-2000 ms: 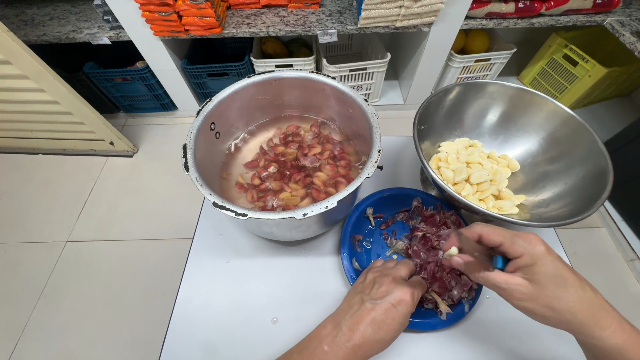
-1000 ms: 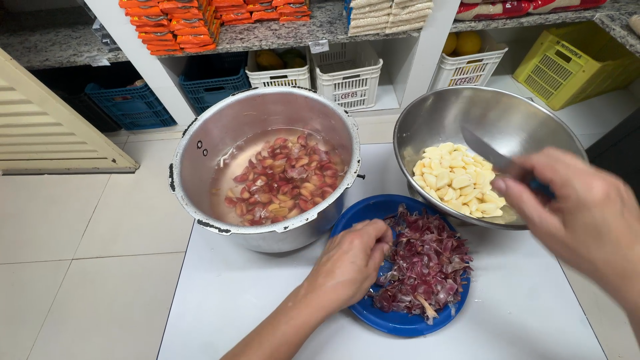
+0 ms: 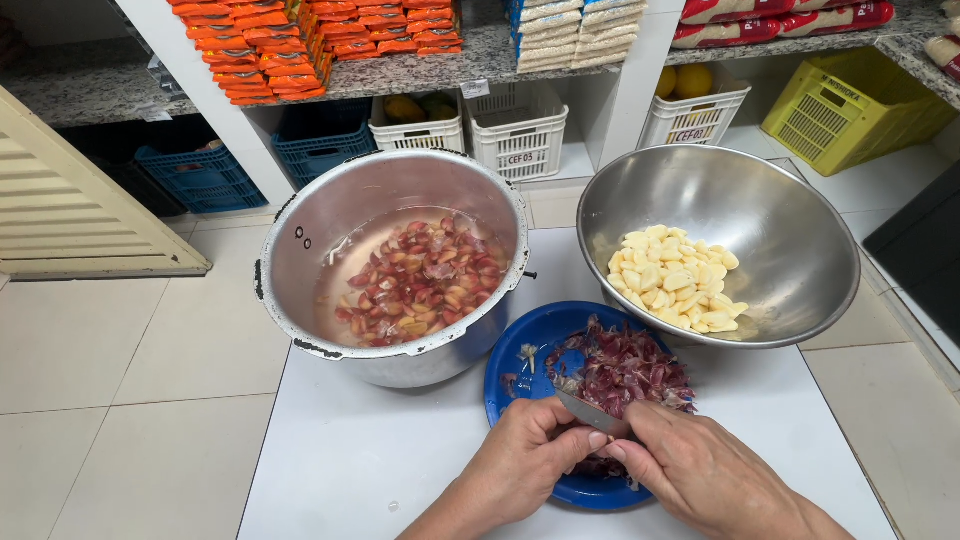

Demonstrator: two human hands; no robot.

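Over a blue plastic plate (image 3: 510, 352) heaped with reddish garlic skins (image 3: 630, 367), my two hands meet. My right hand (image 3: 697, 465) grips a small knife (image 3: 592, 416), its blade pointing left across my left fingertips. My left hand (image 3: 525, 457) pinches something small, mostly hidden by the fingers, likely a garlic clove. At the upper left of the plate stands a dented aluminium pot (image 3: 420, 367) of water with unpeeled garlic cloves (image 3: 427, 277). Peeled garlic cloves (image 3: 675, 277) lie in a steel bowl (image 3: 787, 247) at the upper right.
All vessels rest on a white table (image 3: 337, 450). Behind it are granite shelves (image 3: 480, 64) with orange packets (image 3: 262, 52), and below them a white crate (image 3: 525, 135), a blue crate (image 3: 202, 176) and a yellow crate (image 3: 832, 112). A louvred door (image 3: 82, 202) stands at the left.
The right hand with the knife was by the steel bowl one second ago and is now back over the plate, touching the left hand. The peeled clove seen at the right hand earlier is gone from it.
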